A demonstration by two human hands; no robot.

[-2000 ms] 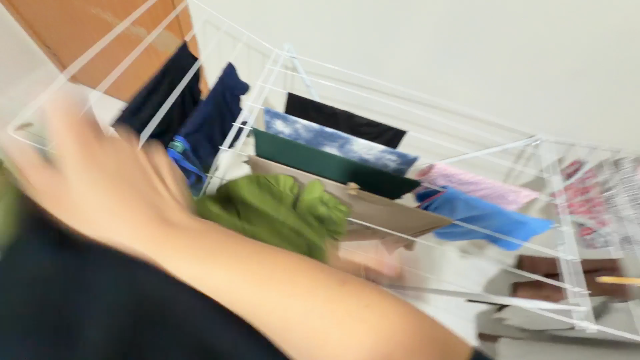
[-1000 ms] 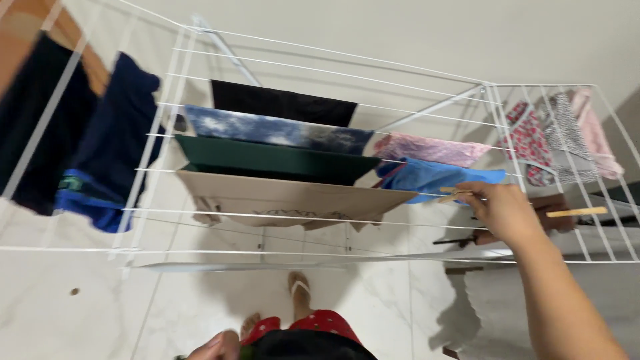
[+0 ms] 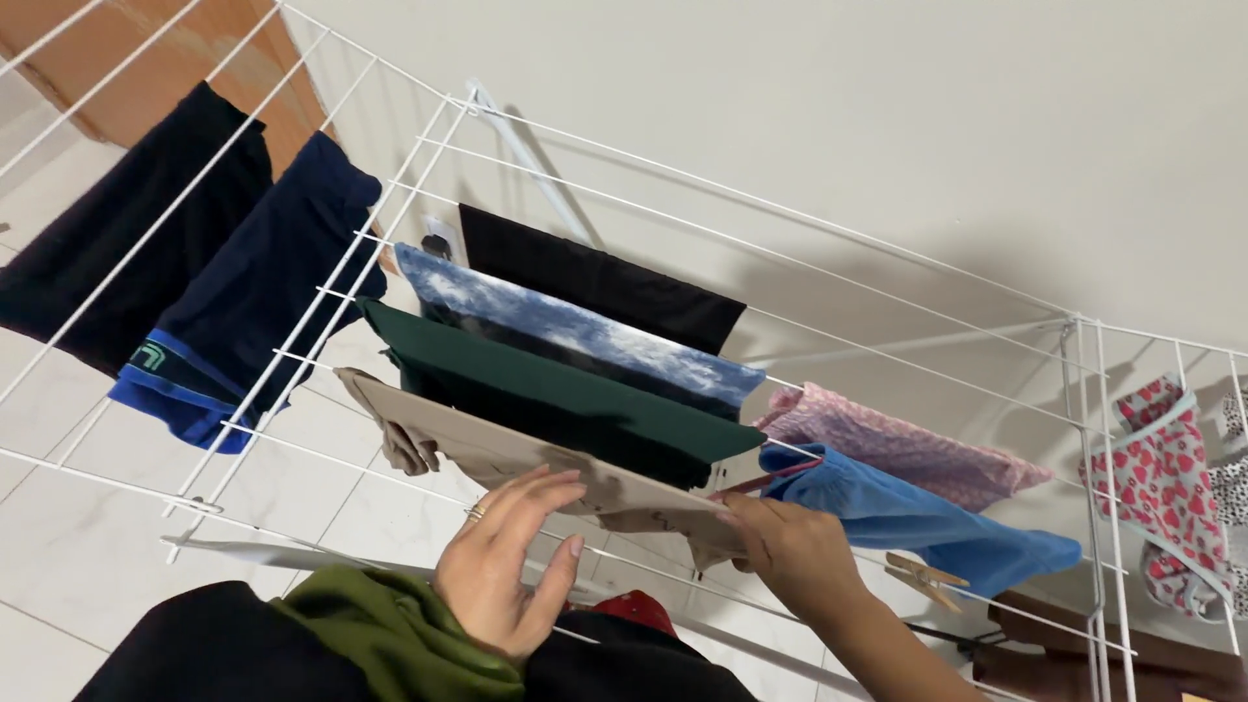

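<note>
A beige garment (image 3: 585, 468) hangs over a wire of the white drying rack (image 3: 760, 226). My right hand (image 3: 795, 556) grips its right end, fingertips partly hidden. My left hand (image 3: 512, 561), a ring on one finger, is near the garment's front edge with fingers apart and appears to hold nothing. An olive green cloth (image 3: 390, 624) lies around my left wrist and forearm. Behind the beige garment hang a dark green one (image 3: 565, 390), a blue and white patterned one (image 3: 585, 312) and a black one (image 3: 595, 278). A wooden clothespin (image 3: 924, 577) sits on a wire to the right.
Blue (image 3: 916, 517) and pink (image 3: 897, 444) garments hang right of my right hand. Two dark garments hang on the left wing, one navy (image 3: 263, 263). Red-patterned clothing (image 3: 1160, 487) is on the right wing. A wall stands behind the rack; tiles lie below.
My right hand has moved left from the wooden clothespin by the blue garment to the beige garment's right end. My left hand has come up to the beige garment.
</note>
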